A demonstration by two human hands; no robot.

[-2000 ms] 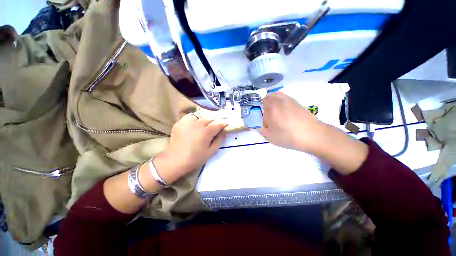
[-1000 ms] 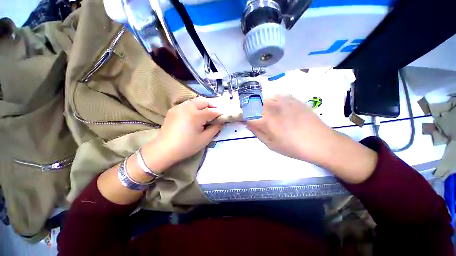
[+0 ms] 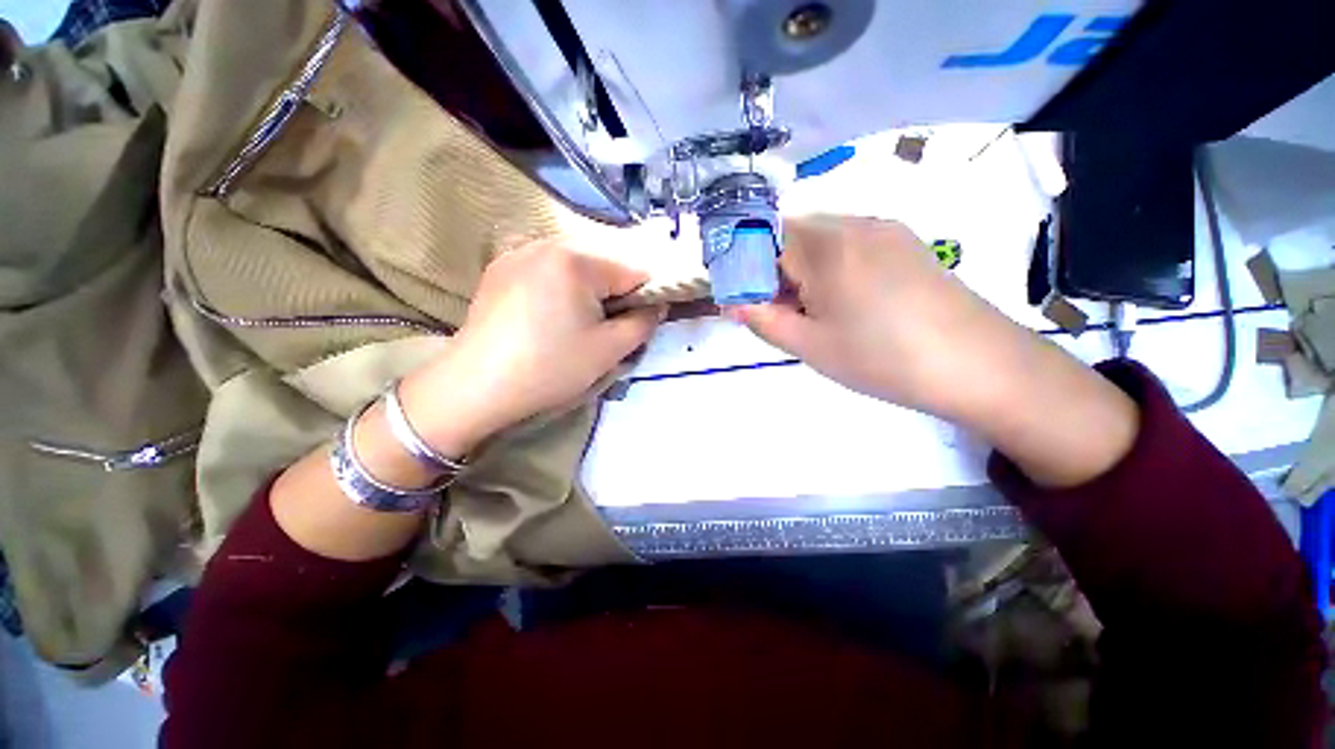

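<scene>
A khaki jacket [image 3: 352,220] with silvery zippers lies left of the sewing machine [image 3: 908,66] and hangs over the table's front edge. My left hand [image 3: 549,329] pinches the jacket's folded edge [image 3: 681,297] just in front of the needle area. My right hand [image 3: 864,300] has its fingertips at the right end of this edge, beside the blue-grey ribbed attachment [image 3: 741,249]. The attachment partly hides the fabric and the right fingertips. The needle and presser foot are small and partly washed out by glare.
Snips with a yellow-green handle [image 3: 946,253] lie behind my right wrist. A black flat rectangle [image 3: 1127,220] with a grey cable [image 3: 1227,322] lies to the right. Tan scraps [image 3: 1303,329] are at the far right. A measuring tape [image 3: 820,530] runs along the table's front edge.
The machine head sits higher in view and the blue-grey attachment shows more fully. My hands sit slightly higher in view, and the folded edge between them shows more clearly.
</scene>
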